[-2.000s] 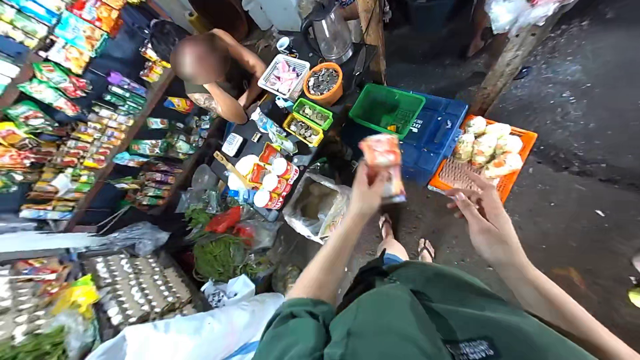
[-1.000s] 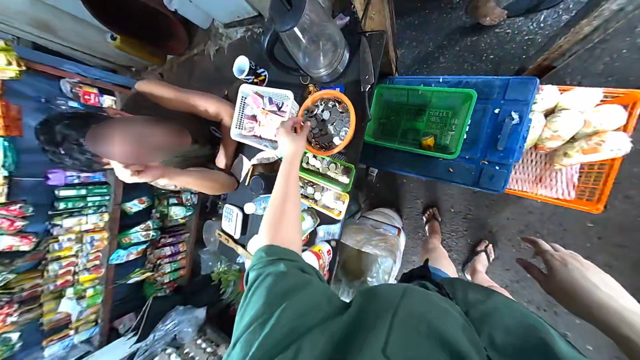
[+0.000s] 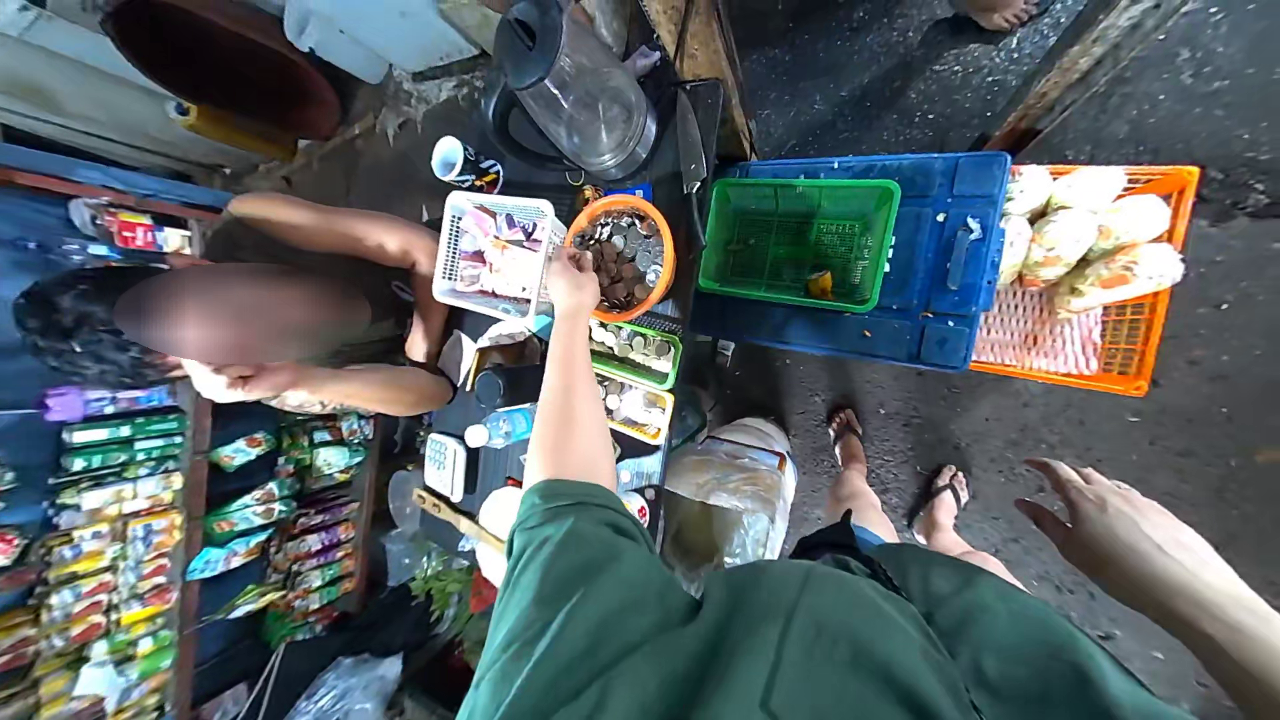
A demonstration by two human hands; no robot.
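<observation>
My left hand (image 3: pixel 573 280) reaches to the gap between a white plastic basket (image 3: pixel 444 262) of banknotes and an orange bowl (image 3: pixel 664 232) full of coins. Its fingertips are at the bowl's left rim, and whether they pinch anything is hidden. Just below the bowl are a green tray (image 3: pixel 672 372) and a yellow tray (image 3: pixel 662 425), both with coins. Away to the right, my right hand (image 3: pixel 1110 510) hovers over the dark floor with fingers apart and nothing in it.
A person (image 3: pixel 330 300) sits left of the basket. Nearby are a glass kettle (image 3: pixel 590 100), a knife (image 3: pixel 690 140), a calculator (image 3: pixel 445 467) and a water bottle (image 3: pixel 503 427). A green basket (image 3: pixel 890 245) rests on a blue lid (image 3: pixel 950 330), beside an orange crate (image 3: pixel 1165 300) with bagged food.
Two seconds ago my left hand held a small packet over the floor; it has since moved to the money containers, and the packet is no longer seen in it. The view has shifted.
</observation>
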